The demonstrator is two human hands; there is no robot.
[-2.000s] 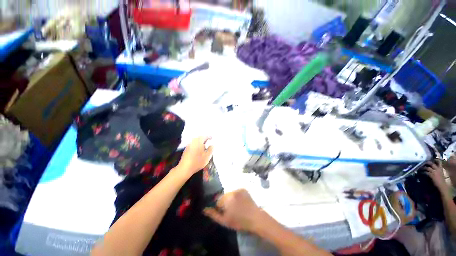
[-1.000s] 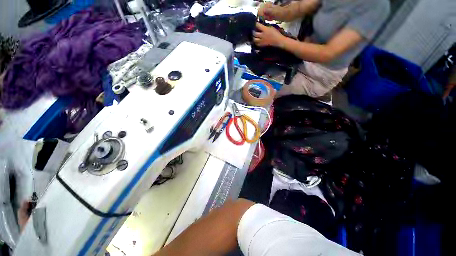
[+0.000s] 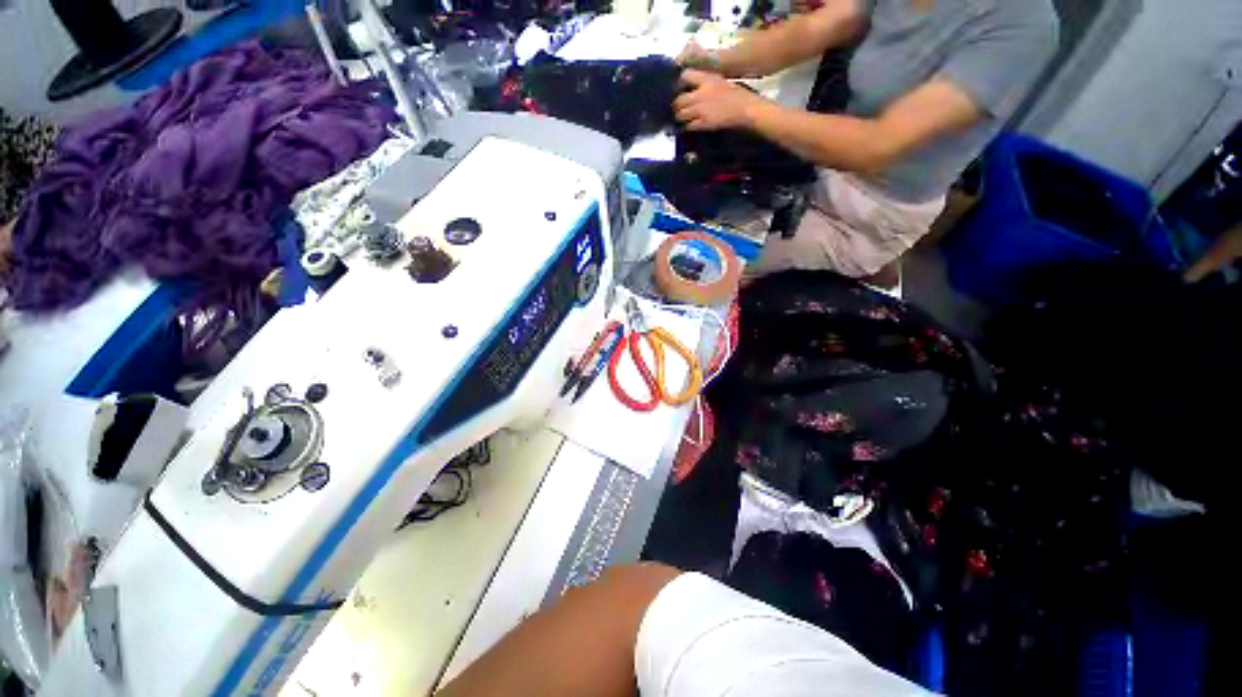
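Neither of my hands shows. A bare forearm and a white sleeve cross the bottom edge, the hand cut off by the picture's edge. The white sewing machine fills the left and middle, its dark display panel facing right. Its needle end is out of the picture. Black cord loops lie under its arm. Right of it lie scissors with red and orange ring handles, small dark and red snips and a tan tape roll. A pile of black floral cloth lies at the right.
A purple cloth heap lies at upper left. Another person in a grey top handles dark floral cloth at the top. A blue crate stands at upper right. White cloth or paper lies in the pile. Ruler markings run along the table's front edge.
The view has swung right from the table, where both hands were on floral cloth; they are now out of the picture. Since the last earlier frame it has shifted only slightly.
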